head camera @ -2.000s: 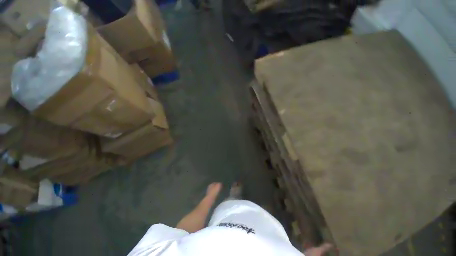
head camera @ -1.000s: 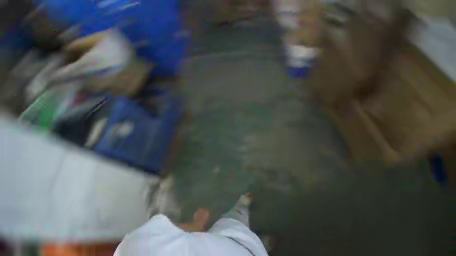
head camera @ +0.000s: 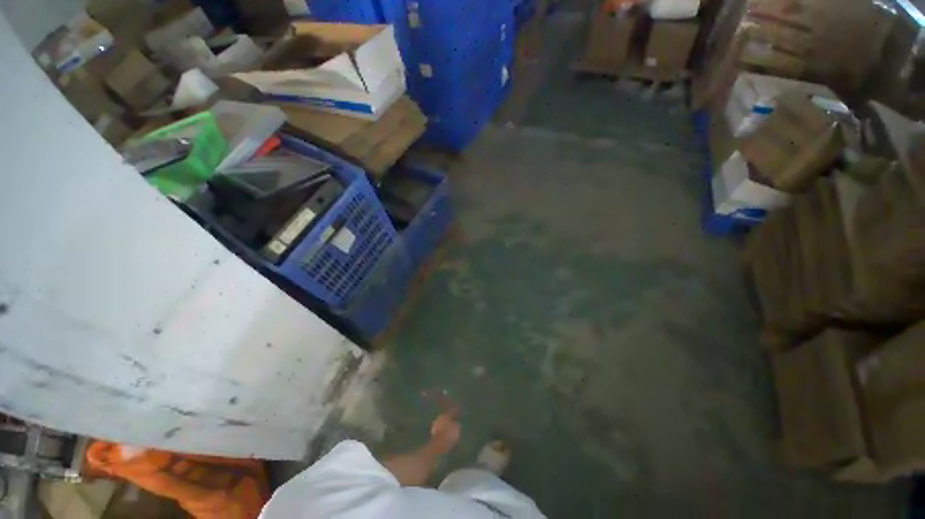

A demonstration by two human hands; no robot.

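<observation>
My left hand (head camera: 444,428) hangs low at the bottom centre beside my white shirt, small and blurred. I cannot tell whether its fingers are apart or hold anything. My right hand is out of the picture. Nearest ahead on the left is a slotted blue crate (head camera: 350,248) with dark flat items and a binder-like piece inside. A bright green tray or bag (head camera: 198,157) lies at its back left.
A white partition (head camera: 152,314) fills the left, with an orange cover (head camera: 193,482) below it. Open white-and-blue carton (head camera: 380,76) and tall blue bins (head camera: 461,71) stand beyond the crate. Brown cartons (head camera: 816,405) line the right. Worn green-grey floor (head camera: 568,304) runs between.
The view has turned from the large flat board and film-topped cartons to the partition and blue crate. My right hand, at the lower right two seconds ago, is out of view.
</observation>
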